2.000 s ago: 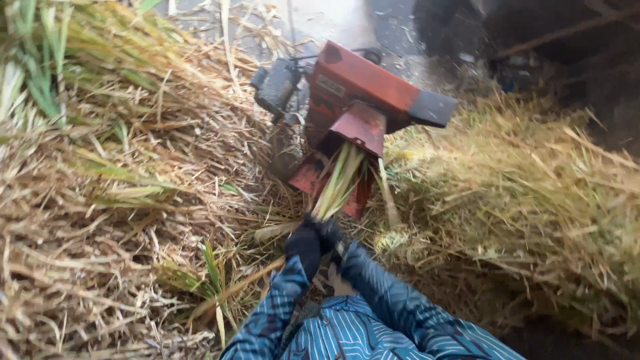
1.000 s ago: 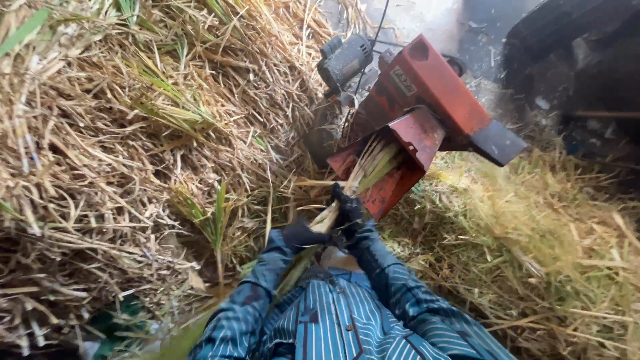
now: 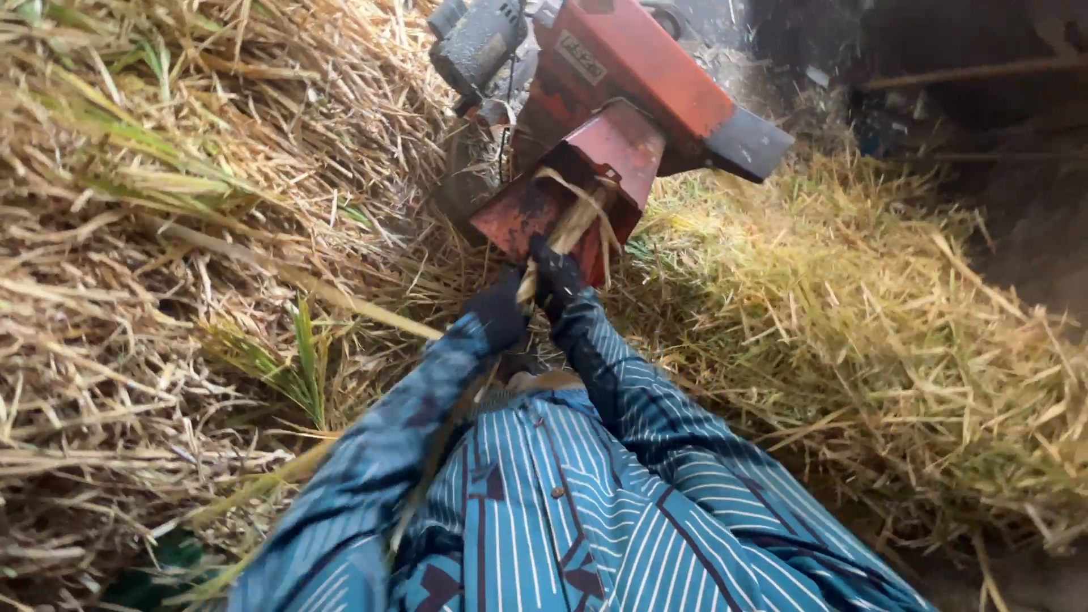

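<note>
A bundle of dry stalks [image 3: 574, 223] reaches into the open mouth of the red metal feed chute [image 3: 625, 153] of a chopping machine [image 3: 646, 72]. Both hands wear dark gloves. My right hand [image 3: 555, 276] is closed around the bundle just at the chute's lower lip. Slightly below and to the left, my left hand [image 3: 499, 310] grips the same stalks farther back, close beside the right one. The stalks' rear ends run down under my left forearm. The inner end of the bundle is hidden inside the chute.
A grey electric motor [image 3: 480, 47] sits at the machine's left, with a dark cable hanging by it. Long dry stalks [image 3: 127, 340] heap up on the left. Finely chopped straw [image 3: 850, 340] is piled on the right, below the grey outlet spout [image 3: 750, 143]. Dark objects stand at the upper right.
A second ago my left hand was farther from the right one along the stalks; now they are close together. The stalks in the chute looked greener and fanned out before.
</note>
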